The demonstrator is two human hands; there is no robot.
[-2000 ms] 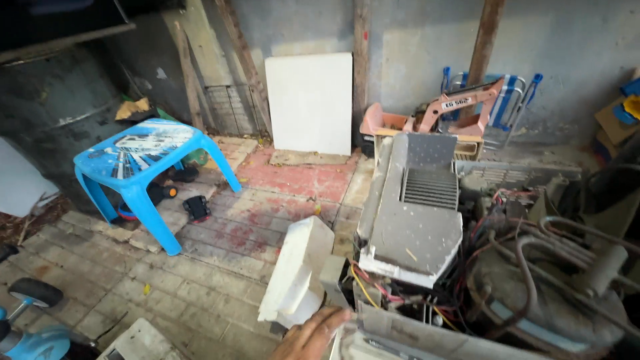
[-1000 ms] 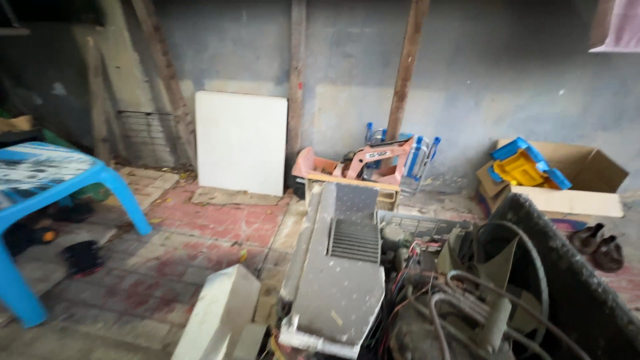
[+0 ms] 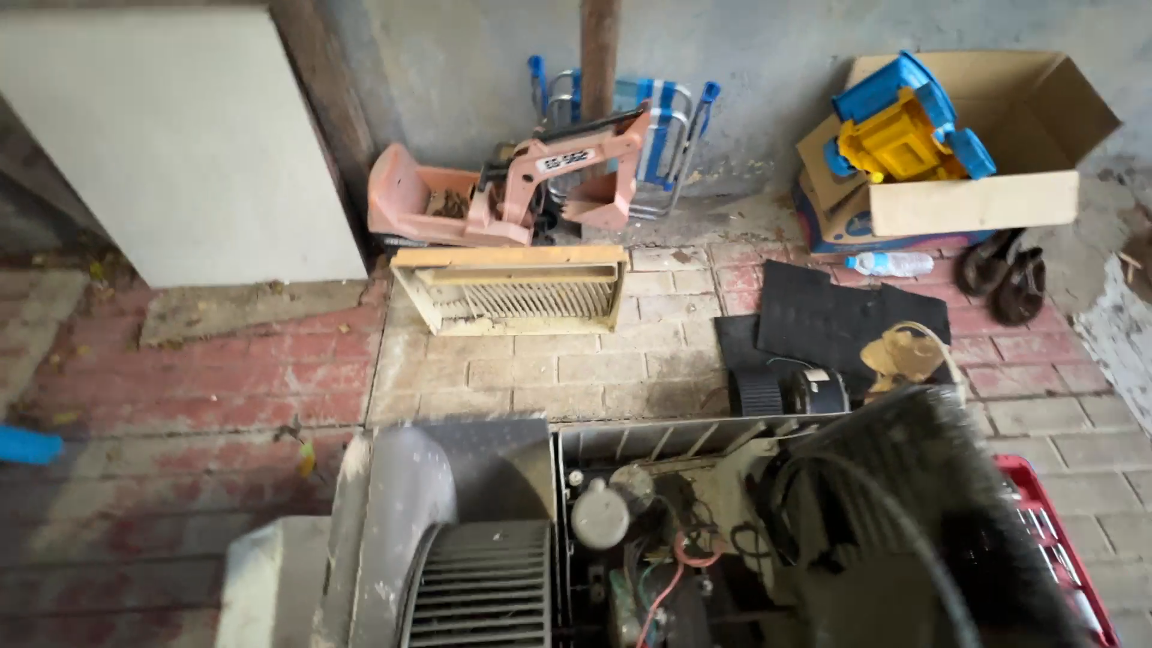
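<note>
Neither of my hands shows in the head view. Below me stands an opened air conditioner with a grey metal housing (image 3: 387, 522) at its left. A slatted blower wheel (image 3: 481, 585) sits in that housing. To the right of it, wires (image 3: 666, 585) and a round metal part (image 3: 600, 515) lie inside the casing. A dark finned panel (image 3: 909, 513), blurred, leans over the right side with a pale tube across it. Behind the unit a small motor (image 3: 817, 391) rests on black sheets (image 3: 837, 315) on the brick floor.
A cream grille frame (image 3: 508, 292) stands on the bricks before a pink toy excavator (image 3: 513, 193). Against the wall are a white board (image 3: 189, 144) and a folded chair (image 3: 661, 135). A cardboard box (image 3: 976, 207) holds blue and yellow toys. A bottle (image 3: 891, 264), sandals (image 3: 1017, 279) and a red crate (image 3: 1053, 531) are at the right.
The view has swung right and down onto the unit. The hand seen at the bottom edge two seconds ago is out of view, and the blue table is almost wholly outside the frame.
</note>
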